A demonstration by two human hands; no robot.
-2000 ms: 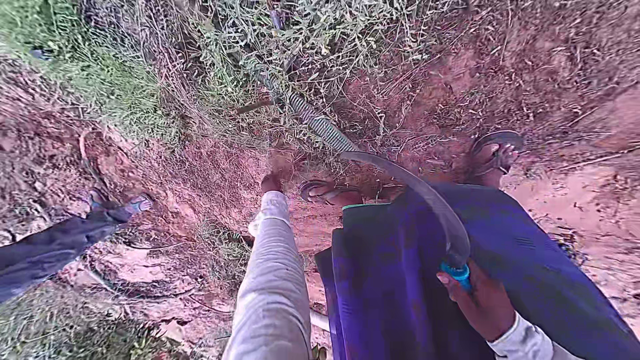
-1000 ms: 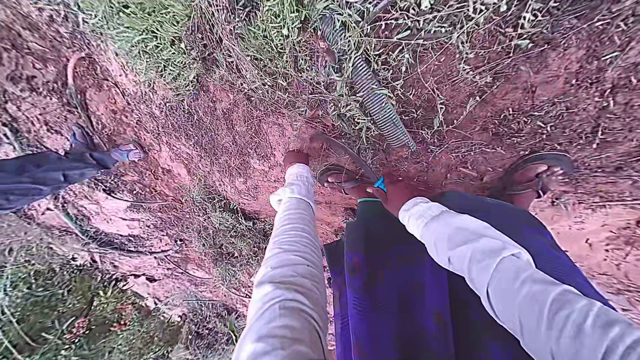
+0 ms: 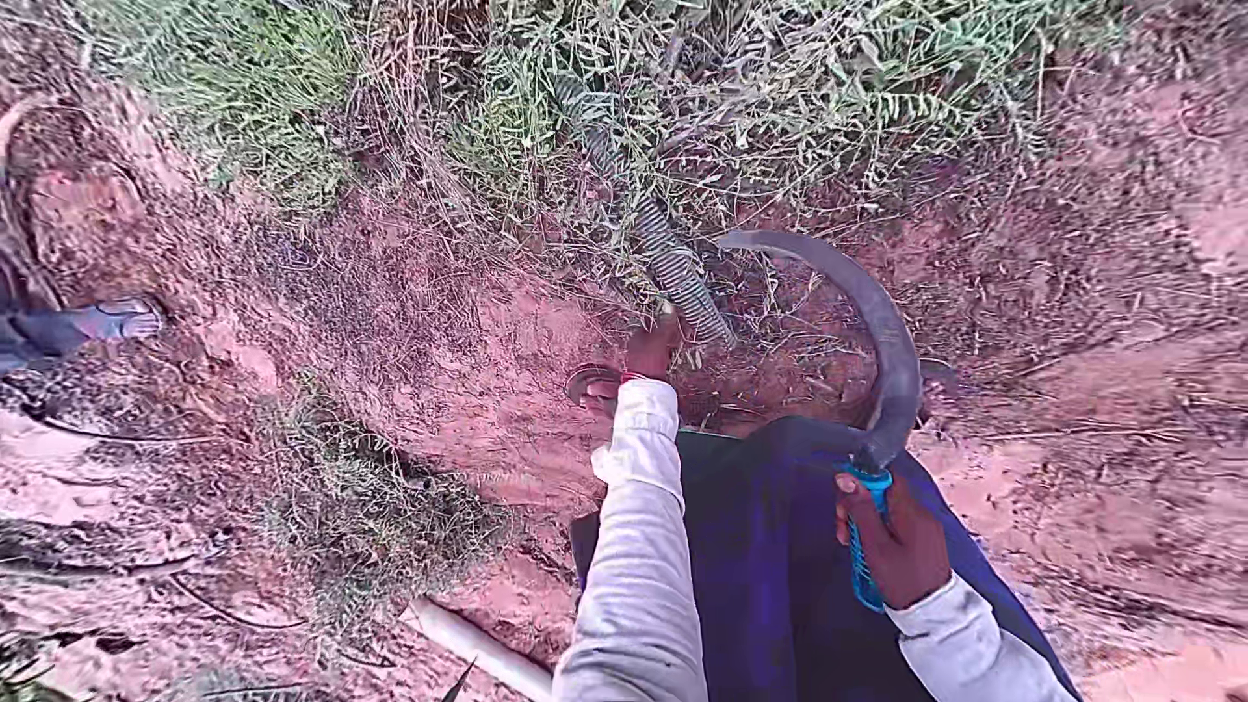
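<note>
My right hand grips the blue handle of a sickle, its curved dark blade arching up and leftward above the dark blue cloth over my legs. My left hand reaches down to the ground at the lower end of a ribbed corrugated hose, beside my sandalled foot. A small pale thing shows at its fingertips; whether the fingers hold it or the hose, I cannot tell. The hose runs up into cut-looking grass and weeds.
Another person's foot and dark trouser leg are at the left edge. A pale pipe lies at the bottom. A grass clump grows left of my left arm, and thin dark lines cross the reddish soil.
The sickle was low near my left hand one second ago; my right hand has drawn back to the right and its blade now points upward. My left hand has moved to the hose's end.
</note>
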